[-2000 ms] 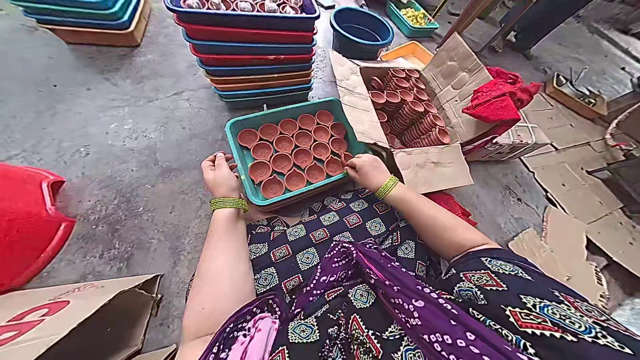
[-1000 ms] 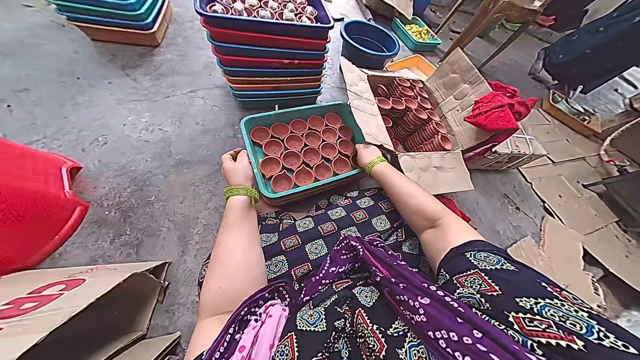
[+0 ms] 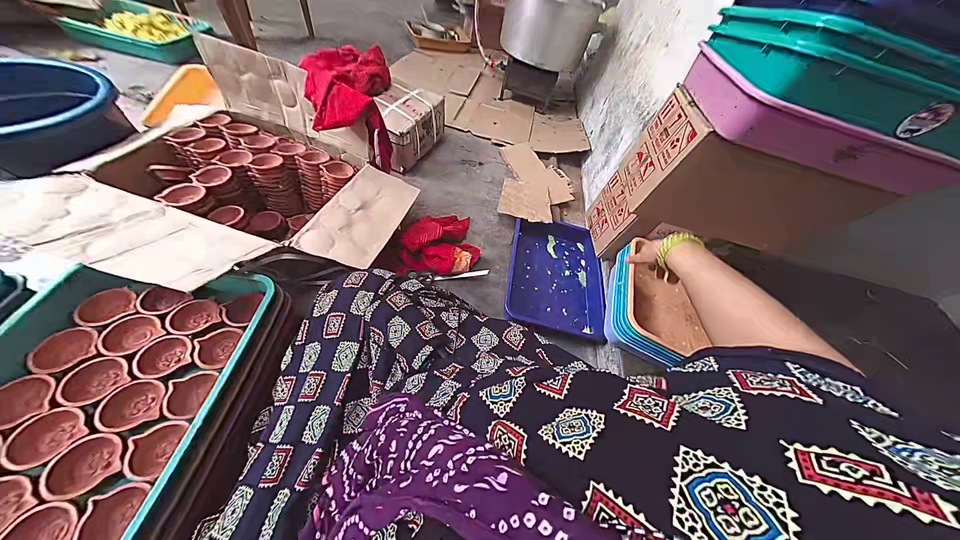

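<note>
My right hand [image 3: 654, 255] is at the far rim of an orange plastic tray [image 3: 669, 309], the top one of a nested stack with blue trays under it, at the right. The fingers curl over that rim. My left hand is out of view. At the lower left a green plastic tray [image 3: 264, 283] holds rows of small clay lamps [image 3: 129, 405], resting on a pile of darker trays. A cardboard box [image 3: 358, 217] with stacked clay lamps [image 3: 274, 176] stands beyond it.
A flat dark-blue tray [image 3: 555, 281] lies left of the orange one. Red cloth [image 3: 439, 244] and cardboard pieces [image 3: 529, 187] are on the floor. Large tubs [image 3: 780, 120] rest on a carton [image 3: 697, 176] at the right, by a wall. A blue basin [image 3: 49, 112] stands at the left.
The view has swung to the right. My right hand has let go of the green tray of lamps and is now at the orange tray. My left hand has gone out of view.
</note>
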